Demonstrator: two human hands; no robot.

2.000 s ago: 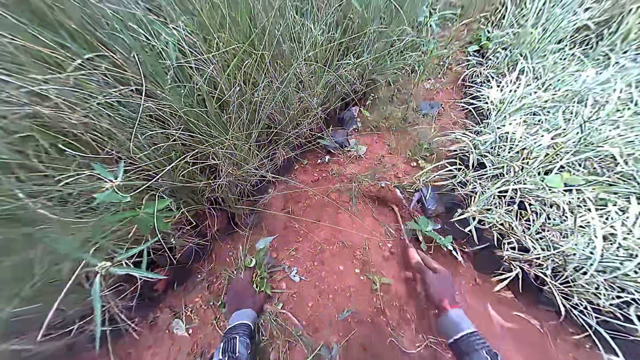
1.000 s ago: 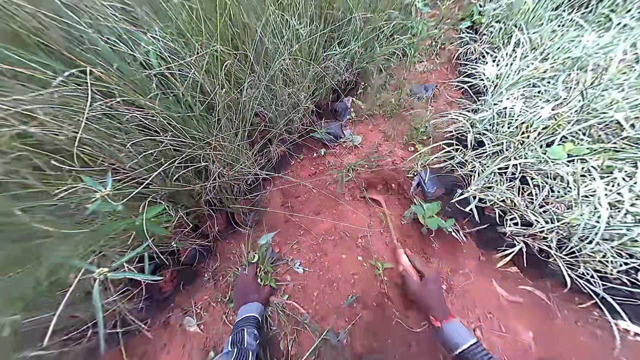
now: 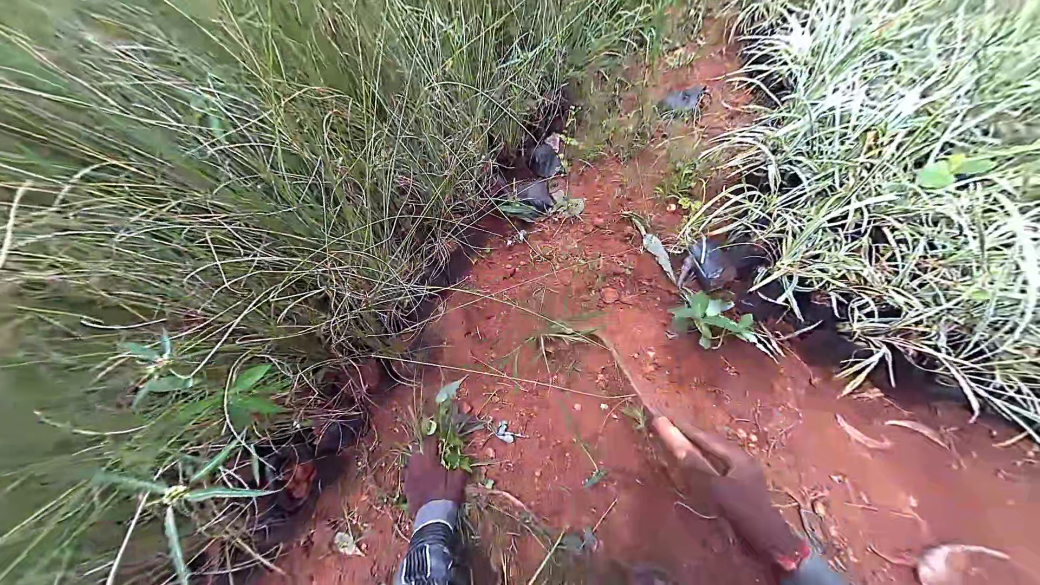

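Note:
My right hand [image 3: 731,479] is closed around the wooden handle of a thin-bladed hand tool [image 3: 630,374], its tip among some grass blades [image 3: 561,335] on the red soil [image 3: 528,414]. At the lower left, my left hand [image 3: 435,479] holds a small bunch of green weeds [image 3: 451,435] low over the ground. A leafy green seedling [image 3: 713,318] grows from the soil above and to the right of the tool's handle.
Tall grass [image 3: 325,162] borders the soil strip on the left, and variegated striped-leaf plants [image 3: 918,203] on the right. Dark plastic pieces [image 3: 711,264] show along the edges, another [image 3: 682,99] further up. A broad-leafed weed [image 3: 175,491] stands at lower left.
The tool in my right hand has moved left, away from the leafy seedling, and its tip is now at the grass blades. My left hand stays low at the left with the weeds.

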